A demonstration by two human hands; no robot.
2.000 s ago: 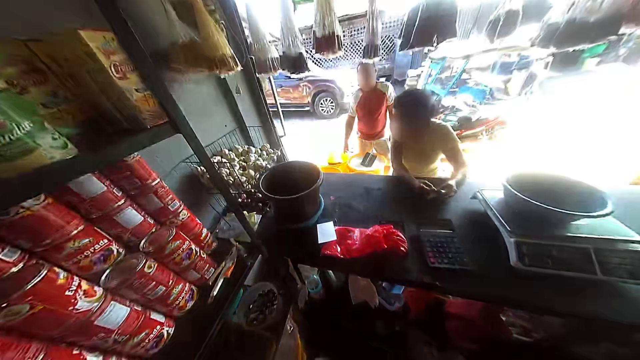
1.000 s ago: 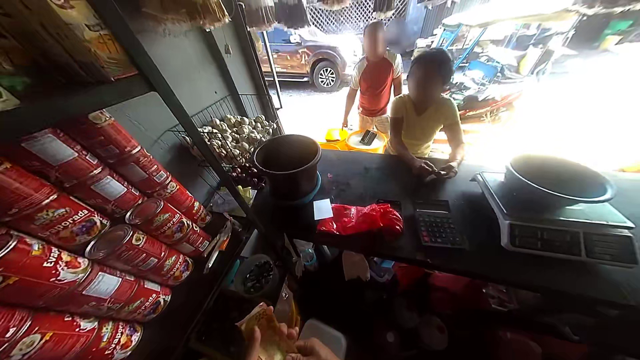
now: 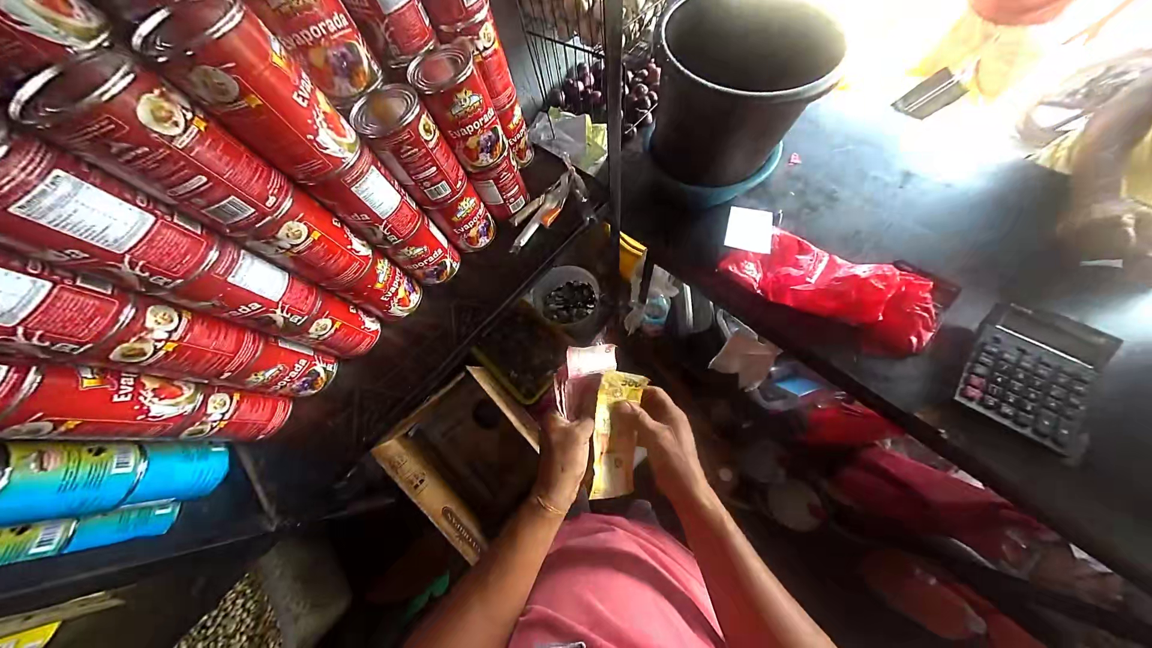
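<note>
In front of my pink shirt, my left hand is closed around a folded bundle of reddish banknotes. Close beside it, my right hand pinches the upper right edge of a yellow banknote, which hangs down between the two hands. The yellow note's left edge lies against my left hand. Just below and left of the hands is an open wooden drawer or box. Beyond them sits a tub of coins.
Stacked red cans fill the left shelf above blue cans. On the dark counter are a black bucket, a red plastic bag, a white paper square and a calculator. A person's hand rests across the counter.
The view has tilted down and left. Both my hands, out of view two seconds ago and low in the frame one second ago, are now fully seen with banknotes.
</note>
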